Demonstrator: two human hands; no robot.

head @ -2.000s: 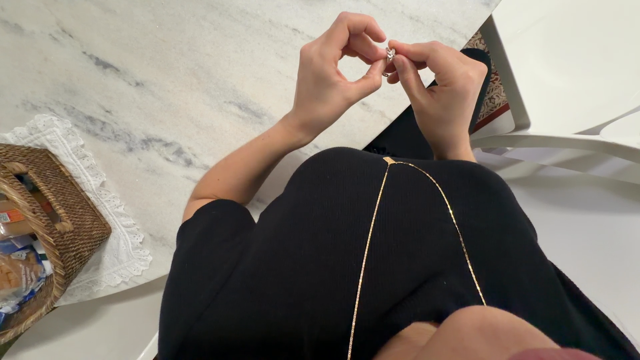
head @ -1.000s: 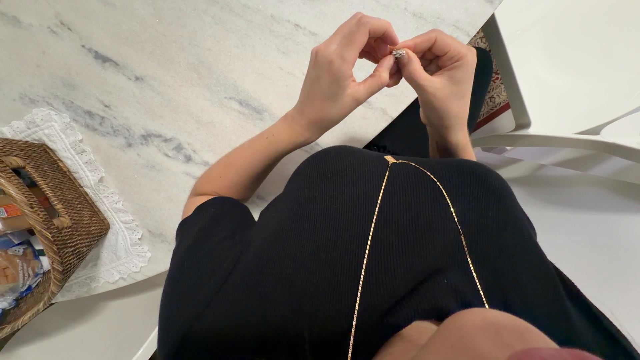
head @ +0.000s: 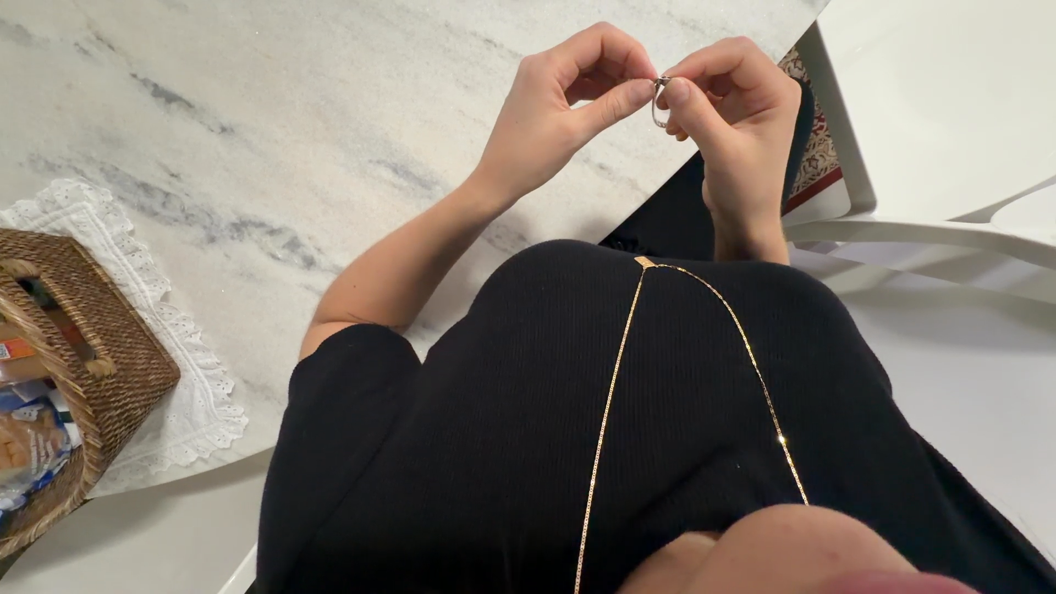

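Note:
A small silver-coloured piece of jewellery, looped like a ring or hoop earring (head: 658, 107), is pinched between my two hands above the edge of a marble tabletop (head: 346, 99). My left hand (head: 577, 107) holds its upper left side with thumb and forefinger. The thumb and forefinger of my right hand (head: 730, 107) grip its upper right side, and the loop hangs down between the fingertips. Its exact kind cannot be told. A gold chain necklace with a small flat pendant (head: 644, 262) lies over the black top.
At the left, a wicker basket (head: 124, 355) with plastic-wrapped food stands on a white lace-edged cloth (head: 194, 396) on the marble. White chairs (head: 924, 231) are at the right, near a patterned rug (head: 817, 157).
The fingers have shifted around the silver piece. One second ago it was mostly covered by the fingertips; now its loop shows below them.

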